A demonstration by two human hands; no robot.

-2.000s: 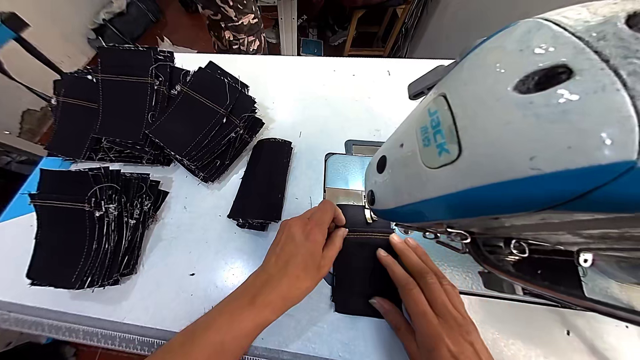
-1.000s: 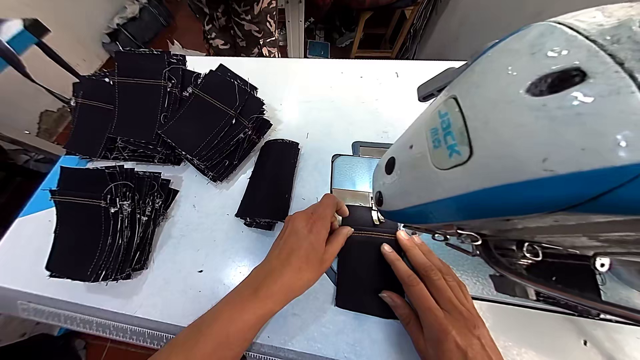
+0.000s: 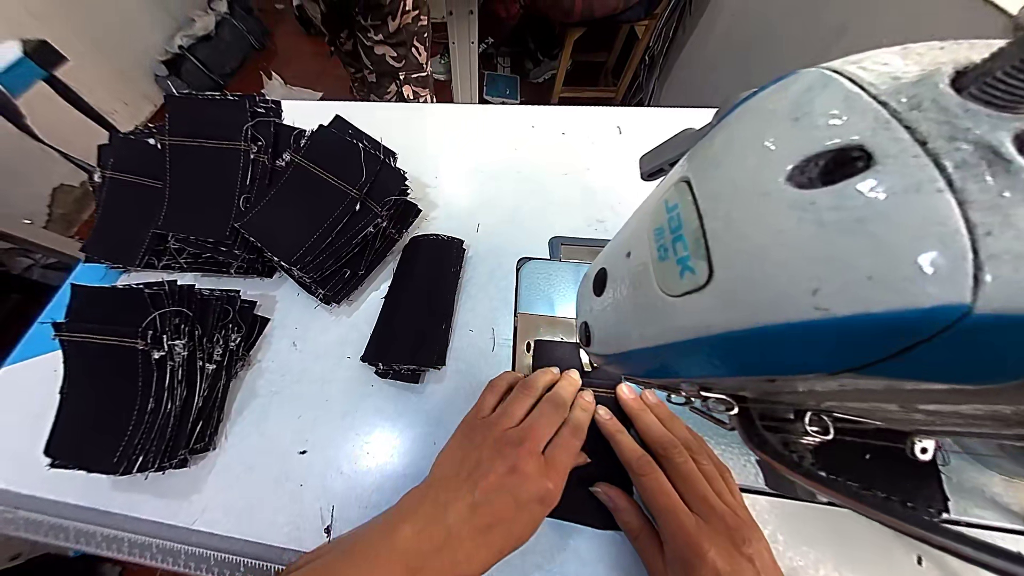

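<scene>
A dark denim piece [image 3: 588, 488] with a line of tan topstitching lies under the head of a Jack sewing machine [image 3: 792, 240]. Its far end reaches the metal needle plate [image 3: 548, 326], beside the presser foot [image 3: 586, 360]. My left hand [image 3: 520, 456] rests flat on the left side of the piece, fingertips close to the foot. On the right side my right hand [image 3: 680, 480] lies with fingers spread over the cloth. The fingertips of both hands are near each other at the stitched line. The needle is hidden by the machine head.
A small stack of dark denim strips [image 3: 416, 304] lies left of the machine. Fanned stacks of stitched denim pieces [image 3: 328, 208] and another denim stack [image 3: 120, 384] cover the table's left part. A ruler strip [image 3: 144, 544] runs along the near edge. Another dark cloth [image 3: 872, 472] lies under the arm.
My left hand has flattened over the denim piece, its fingertips now beside those of my right hand; earlier its fingers were bunched at the left edge. My right hand stays on the cloth.
</scene>
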